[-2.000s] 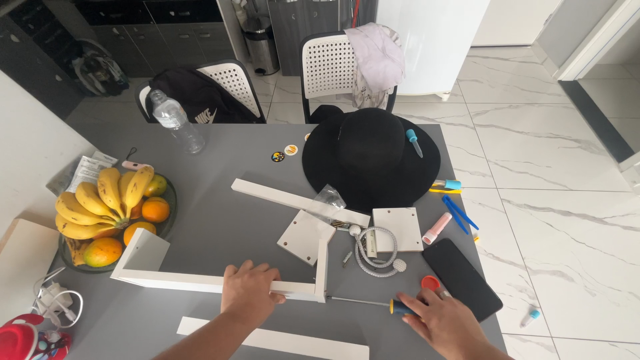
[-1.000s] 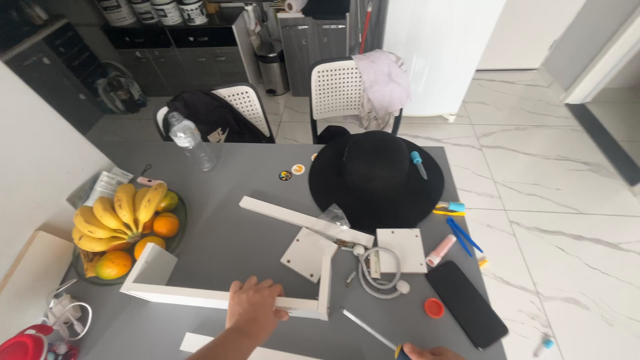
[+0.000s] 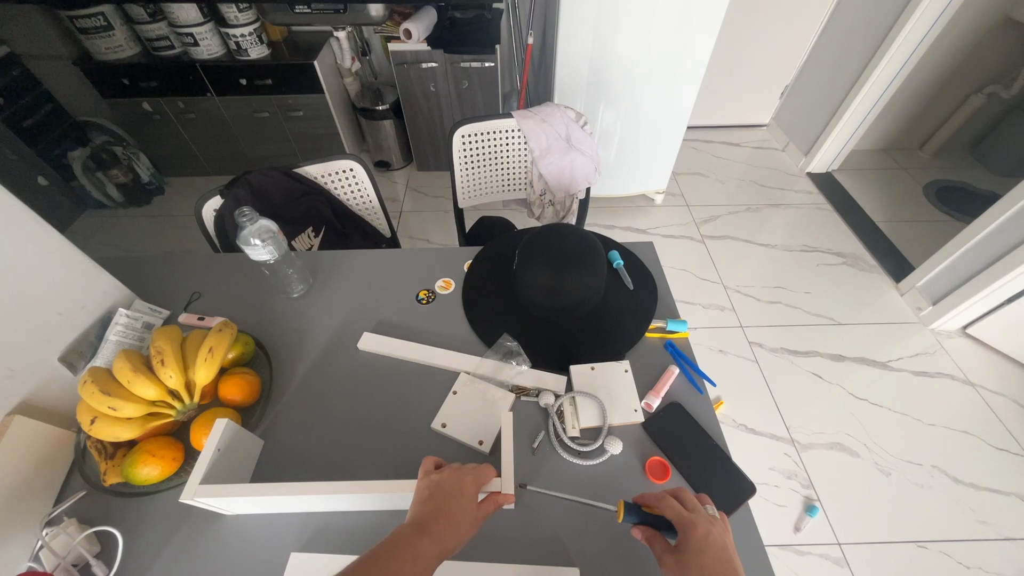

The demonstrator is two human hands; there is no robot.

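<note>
My left hand grips the long rail of a white wooden frame near its right corner, where a short upright piece meets the rail. In my right hand is a screwdriver with a dark blue and yellow handle. Its shaft points left, and the tip lies close to the frame's right corner; whether it touches cannot be told. Beyond the corner are a square white board with holes, a second square board and a coiled pale cord.
A white strip lies behind the frame, beside a black hat. To the right are a black phone and a red cap. A fruit plate and a plastic bottle stand at left. Another white board lies nearest me.
The screwdriver tip was at the frame's corner two seconds ago, apart from it and lower one second ago, and is now close to the corner again. My left hand stays on the rail.
</note>
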